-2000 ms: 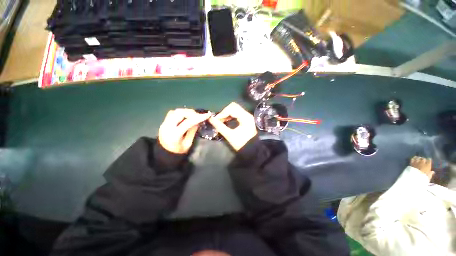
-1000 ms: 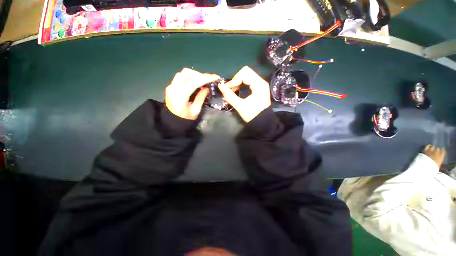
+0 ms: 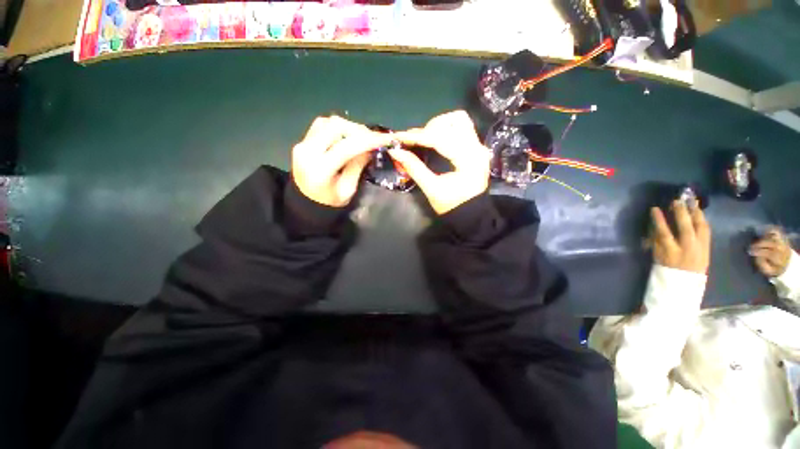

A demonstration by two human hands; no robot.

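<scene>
A small round black and silver module (image 3: 389, 174) rests on the dark green mat in front of me, partly hidden by my fingers. My left hand (image 3: 332, 161) holds its left and upper side between thumb and fingers. My right hand (image 3: 449, 160) pinches at its top, with the fingertips of both hands nearly touching. The exact part between the fingertips is too small to tell. Two partly assembled modules with red-orange wires lie to the right, an upper one (image 3: 503, 88) and a lower one (image 3: 512, 152).
A neighbouring worker's hand (image 3: 682, 237) touches a module at the right, and another module (image 3: 741, 174) lies beyond it. The worker's second hand (image 3: 772, 253) is at the right edge. A shelf edge (image 3: 263, 44) with black bundles (image 3: 625, 28) runs along the back.
The view has tilted down, so the stacked trays and phone have left the picture. My hands stay at the module, my right fingertips now closer to the left ones. The neighbour's hand has reached a module.
</scene>
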